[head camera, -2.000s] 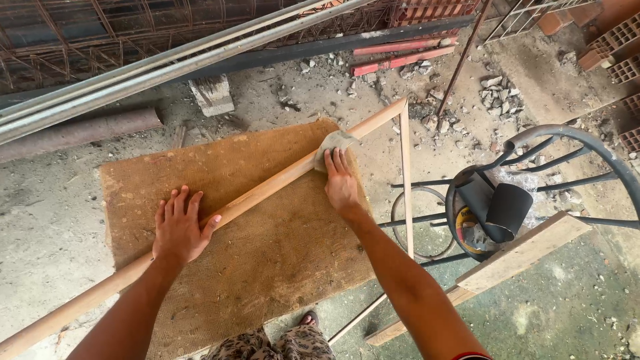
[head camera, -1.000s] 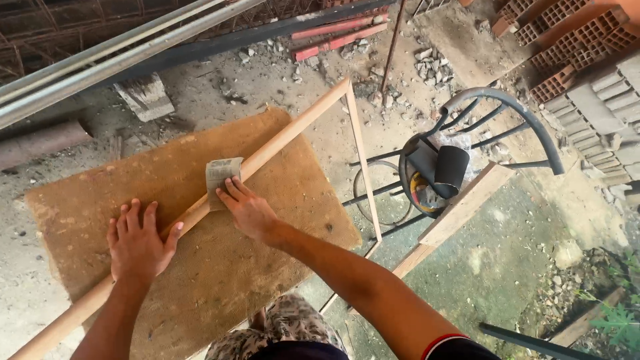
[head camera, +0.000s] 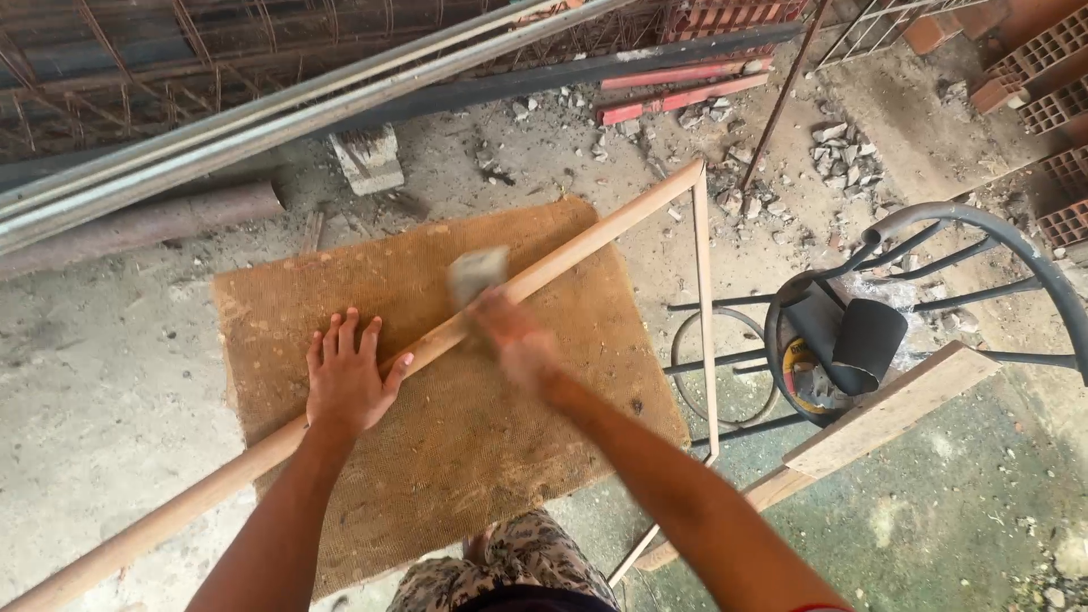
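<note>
A long wooden strip (head camera: 561, 259), joined at its upper right end to thinner strips of a frame (head camera: 703, 314), lies diagonally across a table covered in coarse brown fabric (head camera: 476, 442). My left hand (head camera: 348, 374) rests flat on the cloth with fingers spread, its thumb over the strip. Blurred by motion, my right hand (head camera: 514, 336) is on the strip's middle, holding a greyish piece of sandpaper (head camera: 478, 274) that sticks out past the strip's far edge. The fingertips of my right hand are not clear.
A dark metal chair (head camera: 969, 217) at the right bears rolled black sheets (head camera: 869, 344) and a yellow roll. A wooden board (head camera: 892, 408) leans by it. Beyond the table lie a concrete block (head camera: 368, 160), a pipe (head camera: 144, 225), metal rails (head camera: 280, 119), red bars (head camera: 680, 100) and rubble (head camera: 843, 155).
My right hand has moved down along the strip, toward my left hand, since two seconds ago, with the sandpaper in it. My left hand stays beside the strip. The view has shifted.
</note>
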